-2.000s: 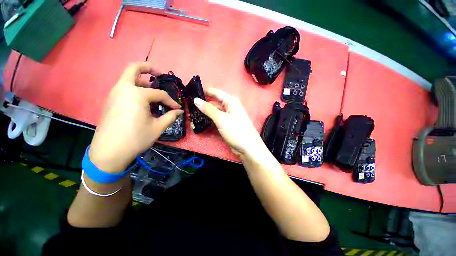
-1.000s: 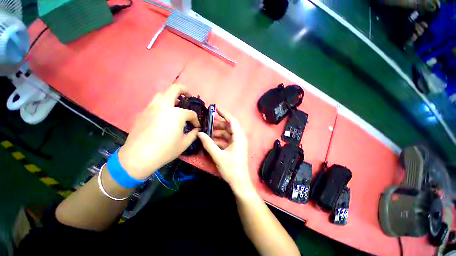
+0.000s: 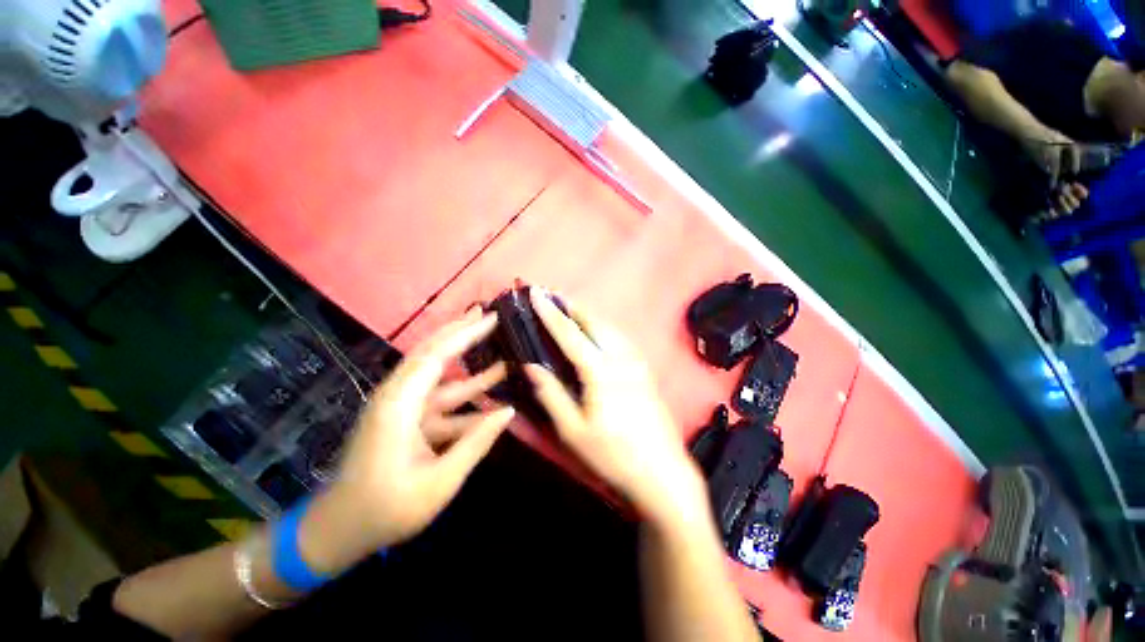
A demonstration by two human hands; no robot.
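A black camcorder body [image 3: 517, 329] is between my hands near the bench's front edge. Its side panel now lies close against it, largely hidden by my right fingers. My left hand [image 3: 421, 433], with a blue wrist band, has its fingers spread around the body's left side; they are slightly blurred. My right hand [image 3: 618, 408] grips the right side, with fingers on top and thumb in front. No tape piece or ribbon cable can be made out.
To the right are several opened black camcorders [image 3: 835, 533] with side panels [image 3: 766, 380]. A tape dispenser [image 3: 992, 583] stands at the far right. A silvery fixture [image 3: 561, 107], green box [image 3: 291, 28] and fan [image 3: 88, 50] are left. Parts trays [image 3: 258, 408] sit below the bench edge. Another person's arms [image 3: 1005, 107] show top right.
The view has turned, and the bench slants more steeply. The side panel, earlier held upright and apart from the body, is now against it. My left fingers have moved from the gap to the body's left side.
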